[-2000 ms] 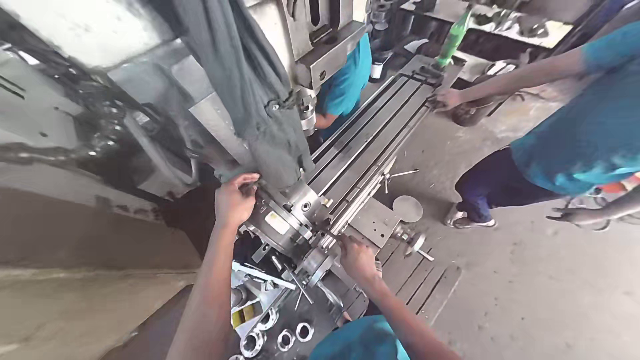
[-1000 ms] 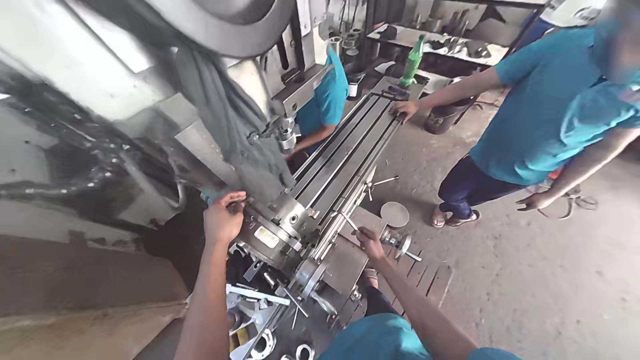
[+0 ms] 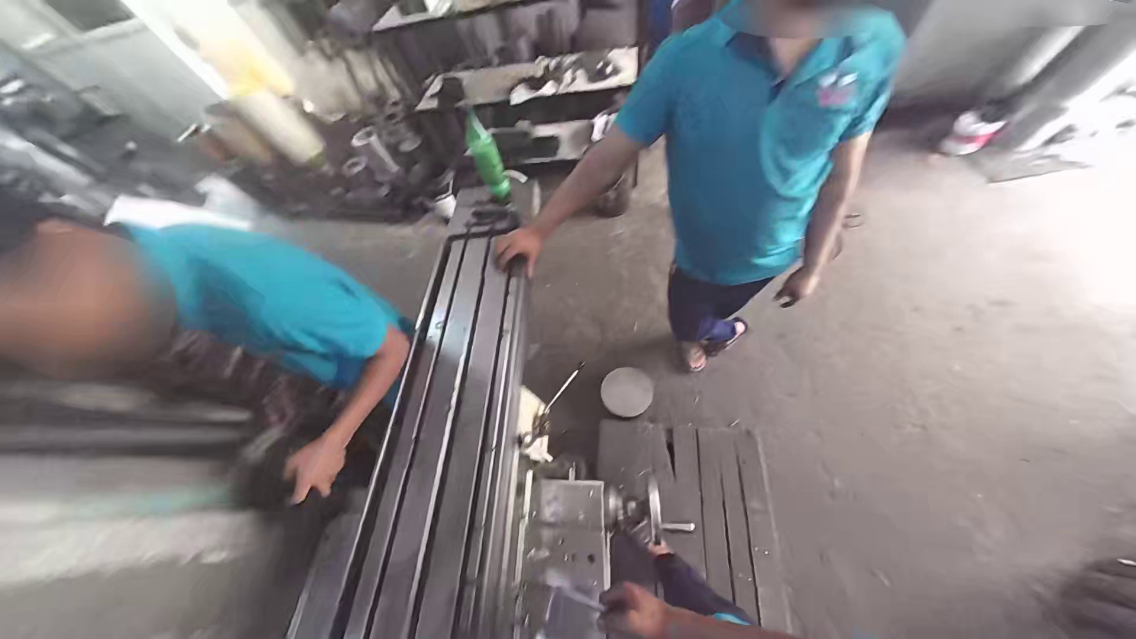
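My right hand is at the bottom edge, its fingers closed on a slim pale metal tool. The tool is blurred, so its exact kind cannot be told, and it points left over the milling machine's saddle. Left of this hand runs the long slotted milling machine table. A handwheel with a crank handle stands just above my right hand. My left hand is out of view.
A co-worker at the right rests a hand on the table's far end. Another co-worker leans in at the left. A green bottle stands beyond the table. Wooden slats and a round disc lie on the floor side.
The view has swung up and toward the table's far end, and my left hand has left it. The co-worker at the left now shows head, back and arm.
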